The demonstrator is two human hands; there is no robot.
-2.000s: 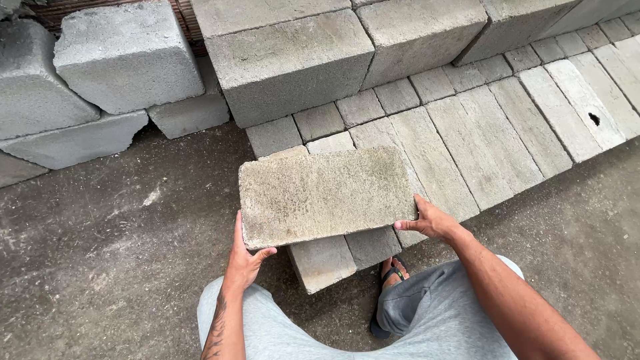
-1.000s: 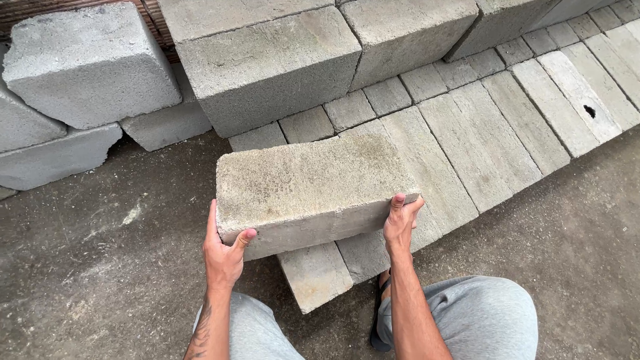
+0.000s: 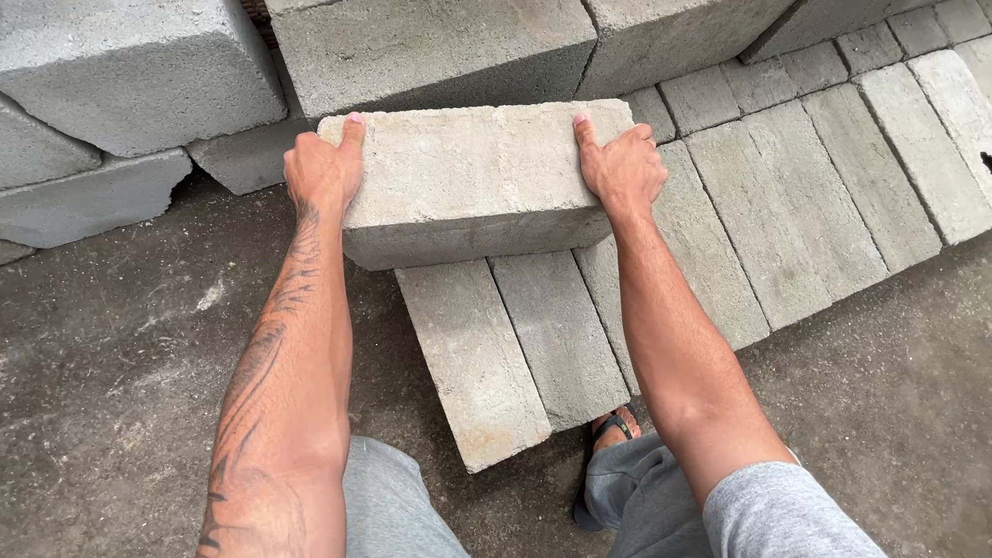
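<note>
Both hands grip a pale concrete block (image 3: 473,163) by its two short ends. My left hand (image 3: 324,167) is on its left end, thumb on the upper face, fingers hidden around the side. My right hand (image 3: 622,164) holds the right end the same way. The block is above the left part of a row of flat-lying concrete blocks (image 3: 783,186), close to the front of a stacked concrete block (image 3: 434,46). Whether its underside touches the row cannot be told. Two blocks of the row, one of them the end block (image 3: 477,356), show below it.
Rough grey concrete blocks (image 3: 147,70) are piled at the upper left, some with broken edges. Another large block (image 3: 674,39) stands behind the row. A sandaled foot (image 3: 616,426) is on the concrete floor (image 3: 132,372) beside the row's near edge.
The held block has moved away from my body, toward the stacked blocks, and its long side face now shows more. Both arms are stretched further forward.
</note>
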